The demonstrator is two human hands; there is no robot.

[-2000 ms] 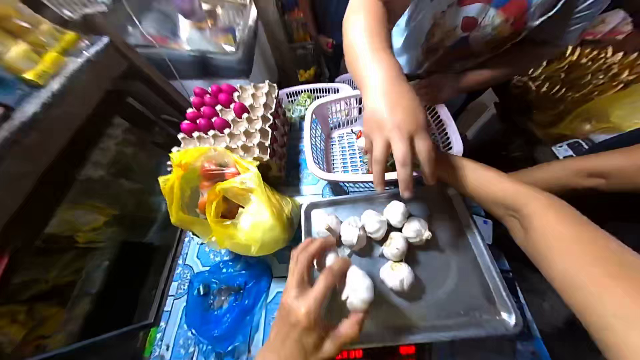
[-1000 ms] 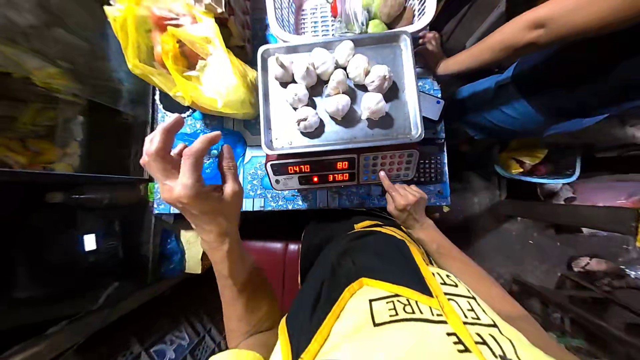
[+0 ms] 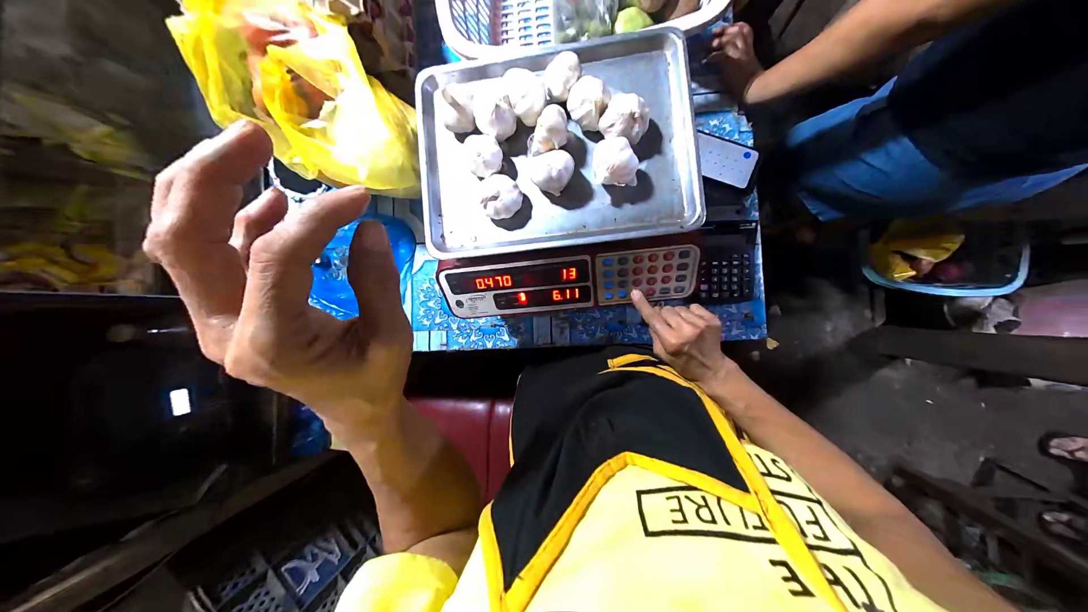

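Observation:
Several garlic bulbs (image 3: 552,172) lie spread on the metal tray (image 3: 484,241) of a digital weighing scale (image 3: 518,287), whose red displays are lit. My right hand (image 3: 680,330) has its index finger extended onto the bottom row of the scale's keypad (image 3: 648,274), the other fingers curled. Raised to the left of the scale, my left hand (image 3: 289,263) holds nothing, its fingers bent and apart. Behind it are a yellow plastic bag (image 3: 340,110) with reddish items inside and a blue plastic bag (image 3: 395,242), partly hidden by the hand.
A white plastic basket (image 3: 463,34) with produce stands behind the tray. To its right, another person's hand (image 3: 735,55) rests by the table edge. A phone-like white device (image 3: 725,159) and a black calculator (image 3: 728,270) lie right of the scale. A blue-rimmed basket (image 3: 943,287) sits lower right.
Since two seconds ago, my left hand has left the garlic and the other person's hand has moved off the basket. The view has swung down. The price figures on the scale differ from one second ago.

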